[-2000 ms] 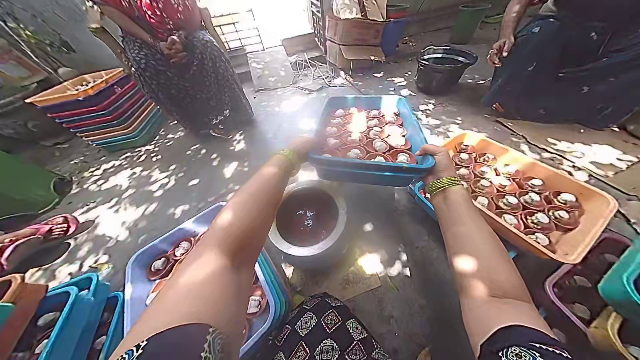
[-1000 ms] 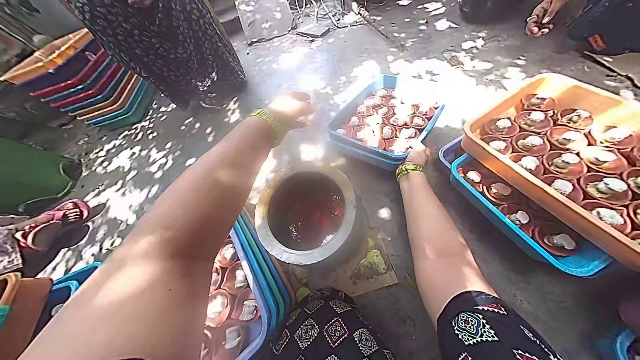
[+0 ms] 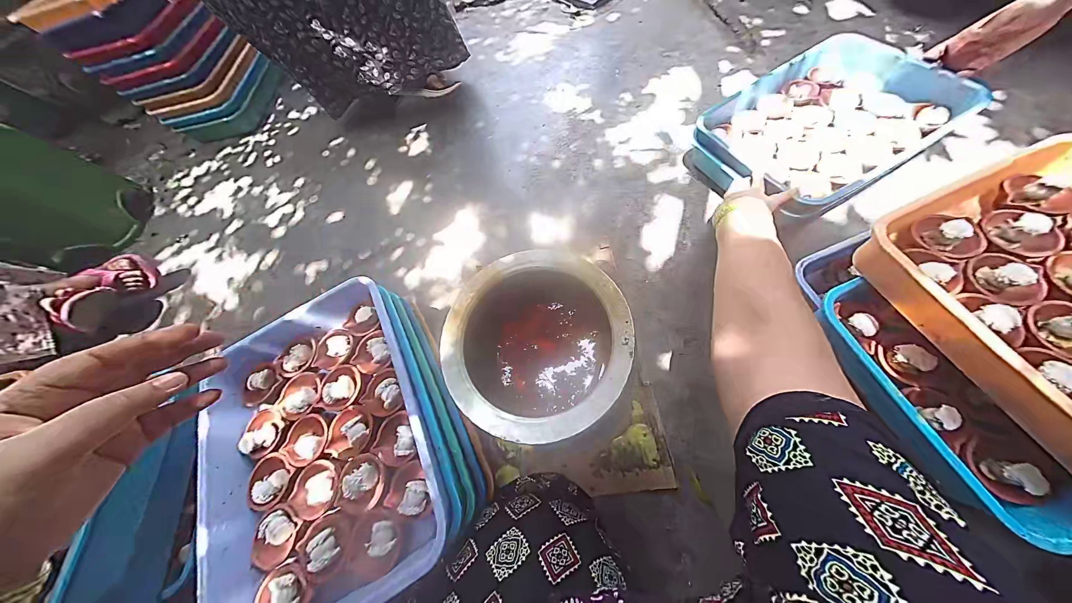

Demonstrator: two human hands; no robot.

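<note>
My right hand (image 3: 758, 194) grips the near edge of a light blue plastic tray (image 3: 946, 71) at the upper right. That tray holds small clay cups with white contents, washed out by sunlight. A co-worker's hand (image 3: 971, 46) is at its far right corner. At the left edge my left hand (image 3: 100, 410) is empty, fingers apart, beside a lavender tray (image 3: 322, 297) of clay cups (image 3: 314, 490) with white lumps. This tray tops a stack. Between my arms stands a round metal pot (image 3: 621, 335) with dark reddish liquid (image 3: 544, 343).
An orange tray (image 3: 946, 310) of filled clay cups overlaps a blue tray (image 3: 938, 456) at right. Empty-looking stacked trays (image 3: 193, 67) stand upper left, near a green container (image 3: 59, 197). A person's dark patterned garment (image 3: 352, 50) and a pink-sandalled foot (image 3: 126, 272) are nearby.
The light blue tray, held in both my hands two seconds ago, is now farther right with only my right hand on it. My left hand has moved to the left. A co-worker's hand has reached the tray.
</note>
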